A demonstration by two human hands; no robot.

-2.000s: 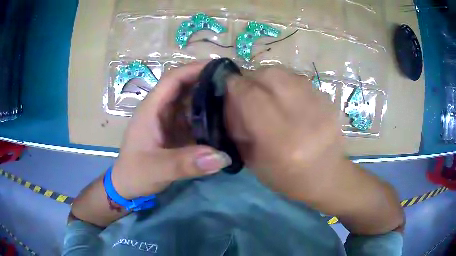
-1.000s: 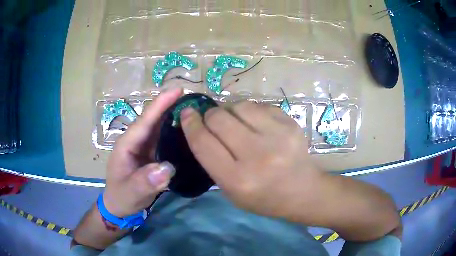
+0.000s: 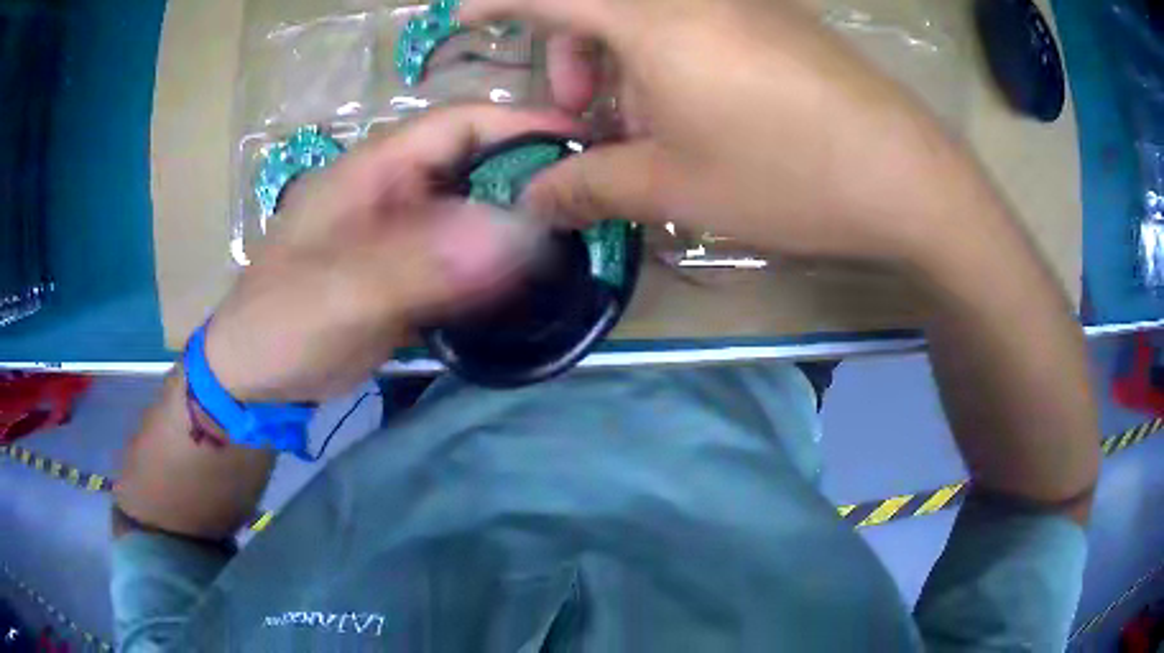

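Observation:
My left hand [image 3: 370,255], with a blue wristband, holds a glossy black round housing [image 3: 549,334] at its left side; its thumb is blurred over the opening. A green circuit board [image 3: 610,253] lies inside the housing along its upper and right rim. My right hand [image 3: 689,115] is above the housing, its thumb at the board's inner edge. Its other fingers are bent and partly blurred, and whether they pinch anything is hidden.
A clear blister tray [image 3: 243,211] on a tan cardboard sheet [image 3: 192,255] holds green boards [image 3: 296,160] at the left and top. A black shell [image 3: 1019,54] lies at the cardboard's upper right. The white bench edge runs just below the hands.
The housing has turned from edge-on to open side up, showing the board inside. My right hand has moved from across the housing to its upper right. The camera view has shifted.

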